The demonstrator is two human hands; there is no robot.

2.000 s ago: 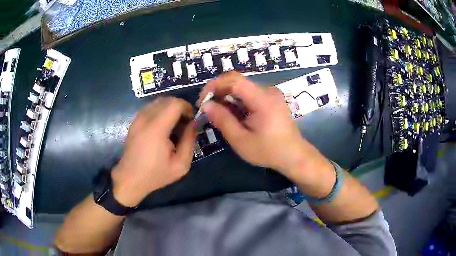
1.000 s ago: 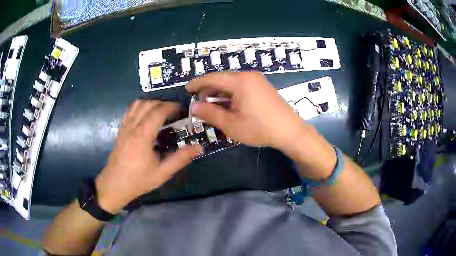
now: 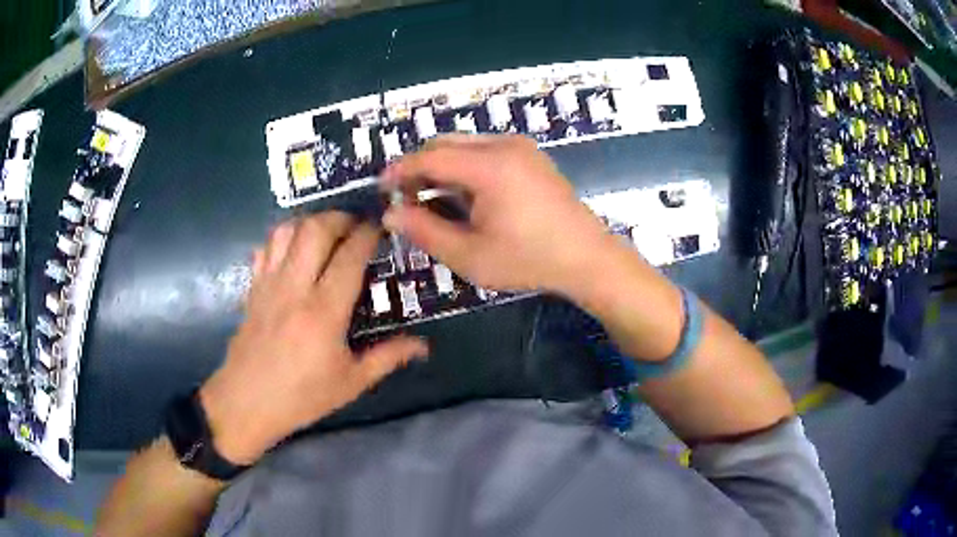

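Observation:
The near white panel lies in front of me with a dark circuit board and white blocks on it; my hands hide much of it. My left hand lies over the panel's left end, fingers spread, thumb at the near edge; whether it presses on the panel is hard to tell. My right hand is above the panel's middle, thumb and fingertips closed on a thin white stick that points down at the board. Another small white piece shows within the right fingers.
A second white panel with board lies just beyond. Two more panels stand at the left. The black screwdriver and a sheet of yellow-dotted boards are at right. A box of silver-blue contents is at the far left.
My left hand has moved from near the right fingertips to spread over the panel's left end. My right hand has turned the white stick downward. The near panel has turned slightly.

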